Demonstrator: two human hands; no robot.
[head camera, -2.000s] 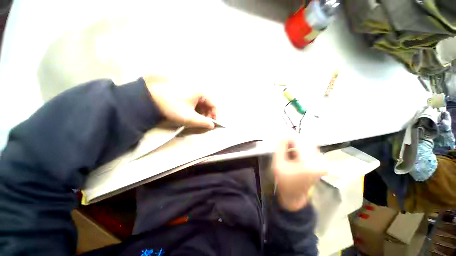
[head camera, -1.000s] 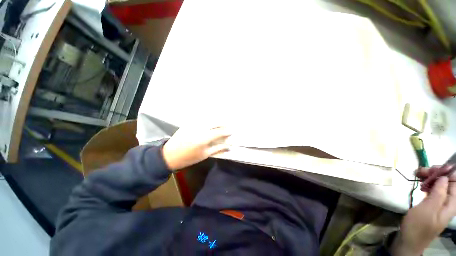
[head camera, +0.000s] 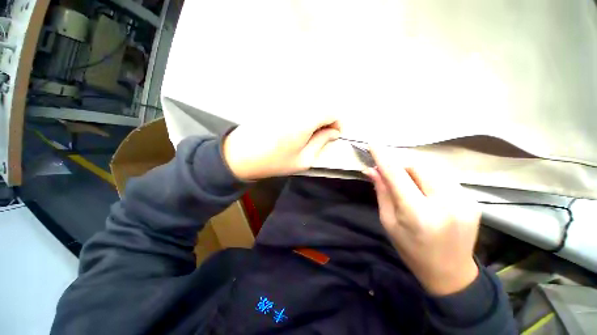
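Note:
A large pale beige handbag (head camera: 393, 72) lies in front of me with its opening edge towards my body. My left hand (head camera: 281, 147) pinches that edge left of centre. My right hand (head camera: 425, 216) is beside it, its fingers closed on a small tool (head camera: 362, 152) whose dark metal tip touches the edge. The rest of the tool is hidden in the hand. A thin dark cord (head camera: 567, 226) trails to the right from my right hand. The opening gapes a little to the right of my hands.
An open brown carton (head camera: 141, 157) stands at the left, below the bag. A machine frame (head camera: 85, 116) with a motor is at the upper left. The white table edge (head camera: 524, 229) shows at the right, with grey-beige pieces with yellow edges (head camera: 563, 304) below it.
My right hand has moved left from the tools at the table's right side to the bag's edge, with the small tool and its cord. My left hand has shifted slightly right and up.

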